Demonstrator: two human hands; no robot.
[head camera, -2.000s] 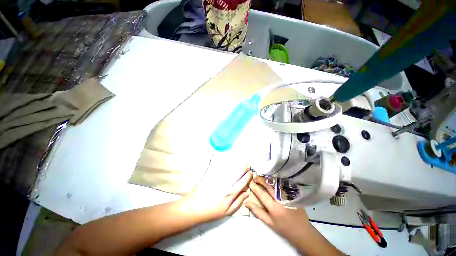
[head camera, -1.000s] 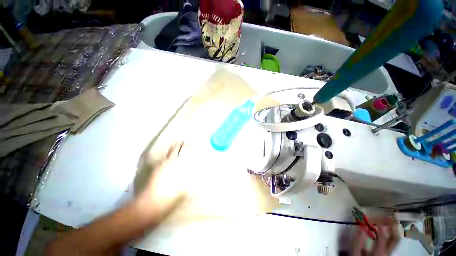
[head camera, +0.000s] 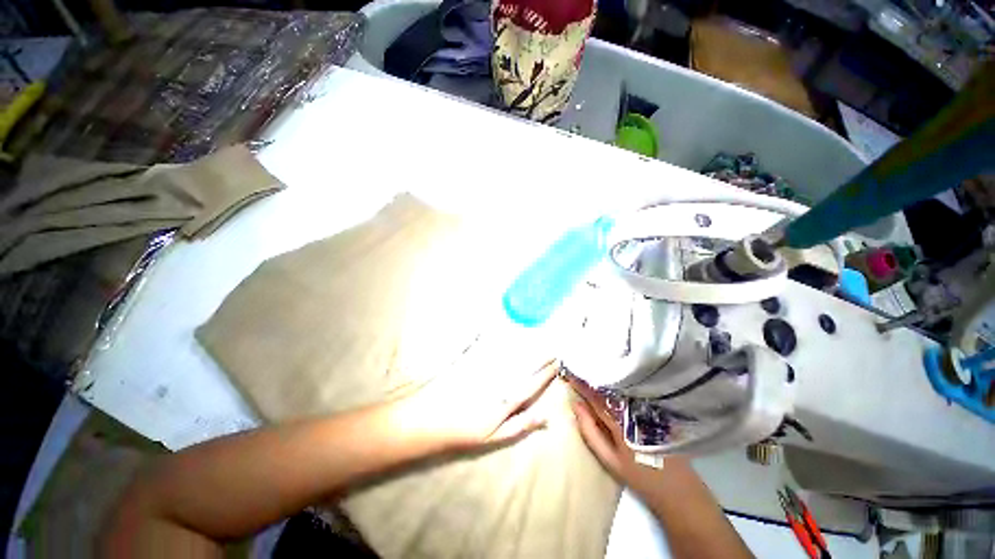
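A beige garment panel (head camera: 327, 300) lies on the white table, washed out near the lamp, and hangs over the front edge. My left hand (head camera: 496, 409) lies on it with fingertips beside the needle area, overexposed. My right hand (head camera: 611, 437) is just right of it, its fingers on the cloth under the sewing machine head (head camera: 655, 339). Both hands hold the cloth there. The presser foot (head camera: 620, 409) is partly hidden by the fingers and machine parts. A light-blue flat object (head camera: 556, 273) shows beside the head.
Red-orange snips (head camera: 804, 524) lie on the machine bed at lower right. Beige cut pieces (head camera: 224, 191) are heaped at left, partly on plaid cloth under plastic (head camera: 207, 82). A grey trough (head camera: 709, 109) with a patterned bag (head camera: 540, 55) runs behind. A teal post (head camera: 906, 164) rises at right.
My right hand has moved from the snips back to the needle area. My left hand has come in from the left. The panel has been turned, and its lower part reaches over the front edge.
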